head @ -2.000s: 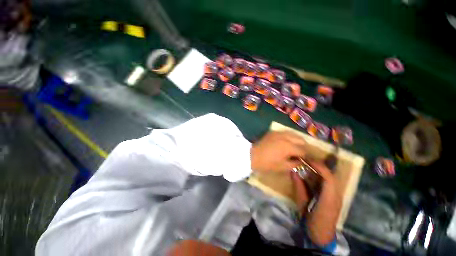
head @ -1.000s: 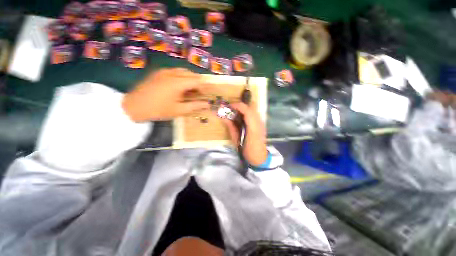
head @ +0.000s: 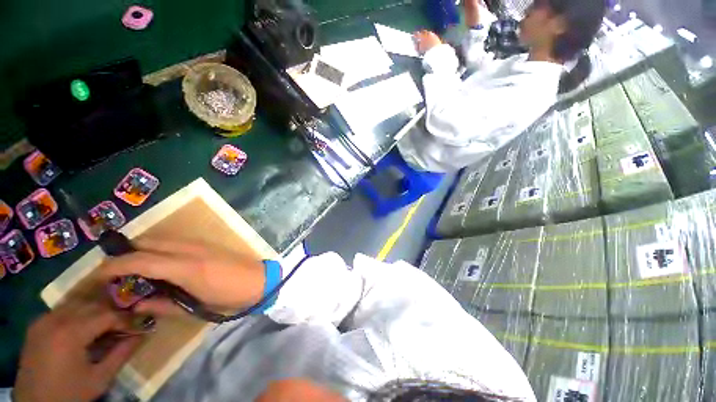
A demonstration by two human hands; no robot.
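Observation:
A small pink-rimmed module (head: 129,290) is at the fingers of my right hand (head: 192,275), above the tan work board (head: 200,220). My right hand wears a blue wristband and holds a soldering iron (head: 116,243), its metal shaft pointing away up-left and its black cord running over the hand. My left hand (head: 67,349), blurred, is close beside it at the lower left, with a slim dark item (head: 110,343) at its fingers. Whether the left fingers also touch the module is hidden.
Several modules (head: 56,237) lie beyond the board. A black case (head: 86,118), a bowl of shavings (head: 220,96), slim metal tools (head: 334,153) and papers (head: 377,102) are farther off. A seated person (head: 494,102) and wrapped cartons (head: 542,267) are at the right.
The view has swung right, putting the board and hands at lower left and bringing the person and cartons into sight. My hands stay together around the module.

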